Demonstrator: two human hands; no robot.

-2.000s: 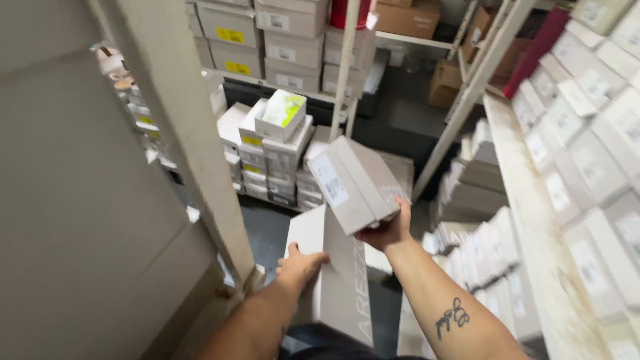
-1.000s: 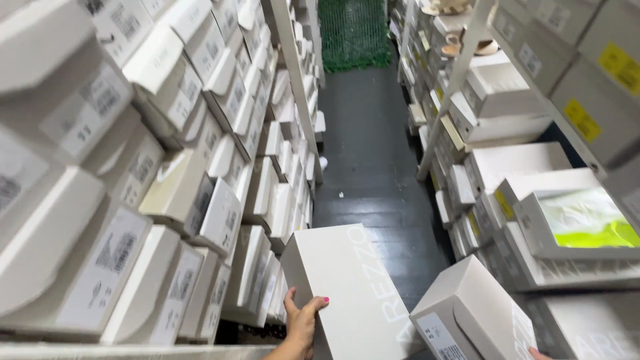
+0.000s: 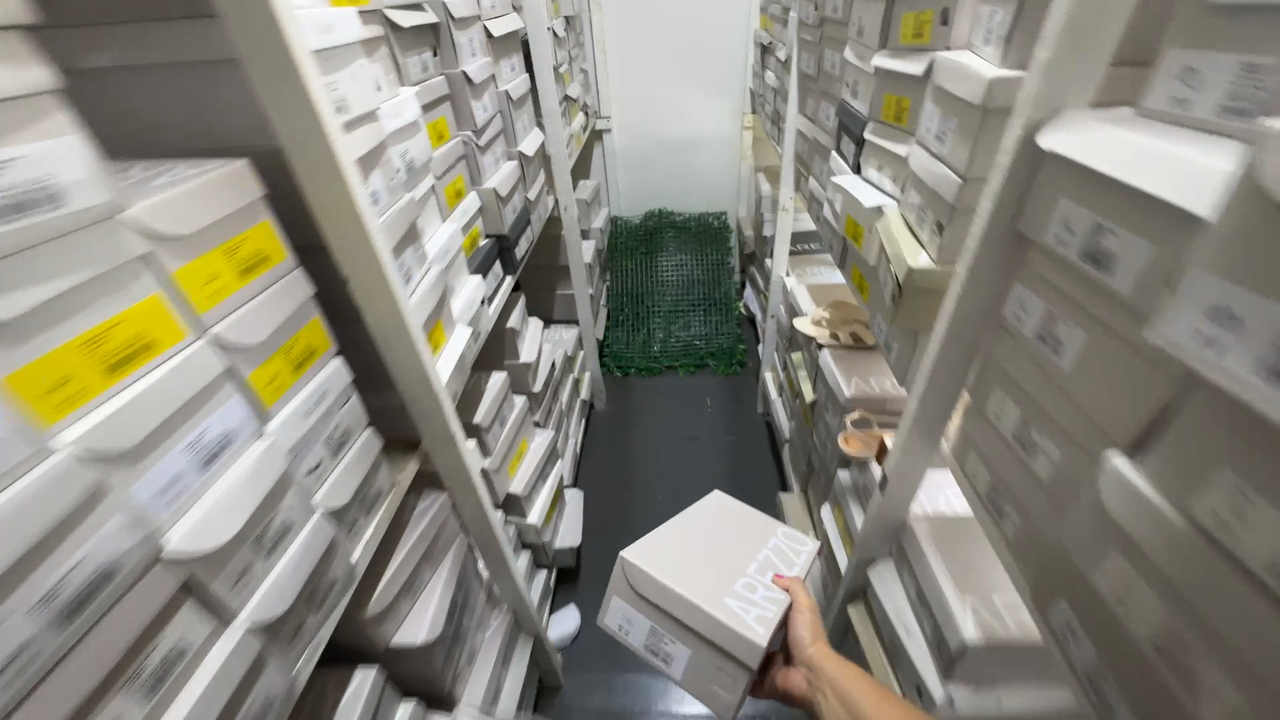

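Observation:
In the head view, my right hand grips a pale grey Arezzo cardboard shoebox by its right end, thumb on the lid and fingers underneath. The box is closed and tilted, with a white label on its near side, and it is held low over the dark aisle floor. My left hand is out of the frame, and the second, longer box is not visible.
Metal shelving with stacked shoeboxes lines both sides, with a white upright at left and another upright at right. Sandals lie on boxes at right. A green artificial-grass panel stands at the aisle's far end.
My left hand and the long box, both visible one second ago, have left the frame. The smaller box stays in my right hand. The view has turned to look down the aisle.

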